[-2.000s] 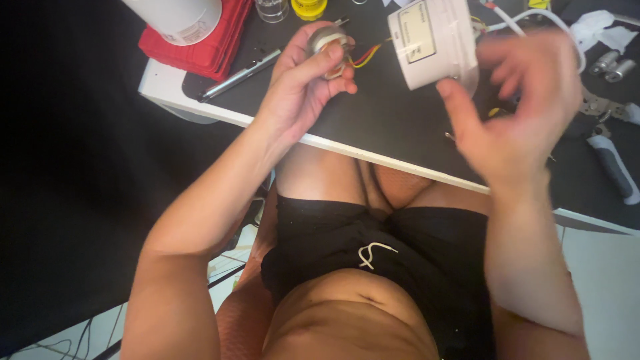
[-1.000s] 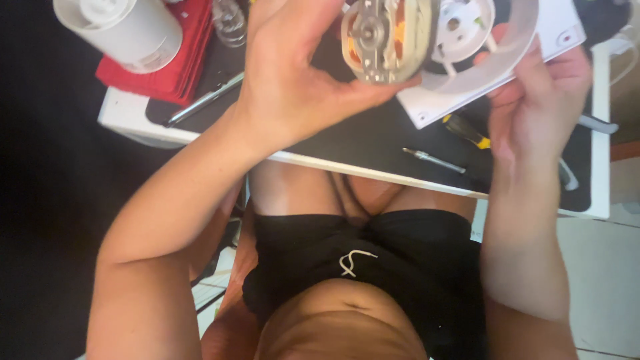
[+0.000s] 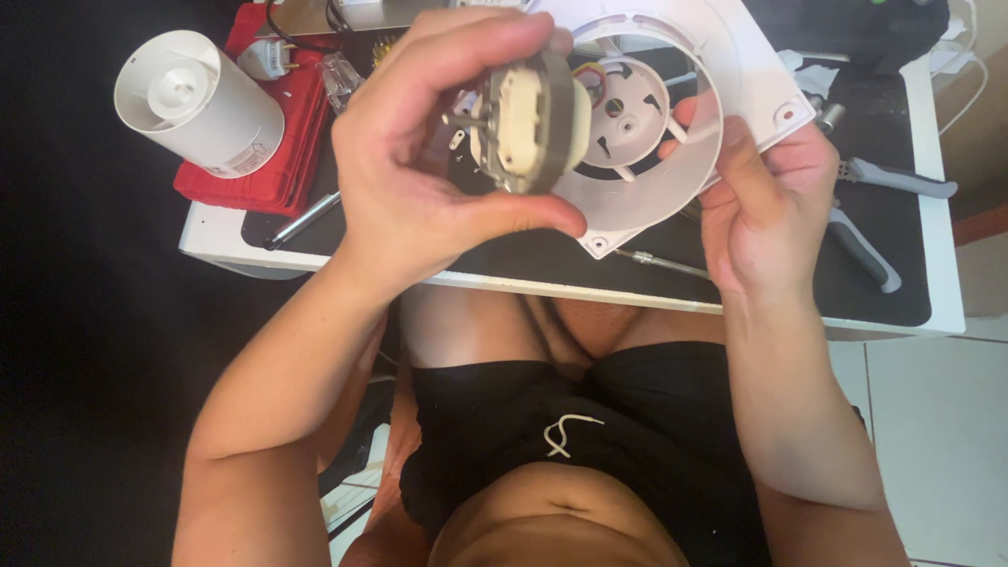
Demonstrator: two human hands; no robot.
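Note:
Between the fingers and thumb of my left hand [image 3: 417,157] is a small electric motor [image 3: 531,122], its thin shaft pointing left. My right hand [image 3: 764,197] grips a white plastic fan housing [image 3: 697,169] by its square flange at the lower right. Inside the housing's ring, spokes carry a round motor mount [image 3: 622,114] with slots, and red and yellow wires show at its upper left. The motor is just left of this mount, overlapping the ring's left side in view; whether they touch I cannot tell.
A white plastic cylinder [image 3: 228,118] stands on a red case [image 3: 295,169] at the left, beside a plug adapter [image 3: 266,59]. A pen [image 3: 303,220] lies near the table's front edge. A screwdriver [image 3: 669,262] and grey-handled pliers [image 3: 862,244] lie at the right.
The housing, seen side-on two seconds ago, now shows its open ring and mount. The motor has turned in my left hand, so its shaft points left. The view has shifted.

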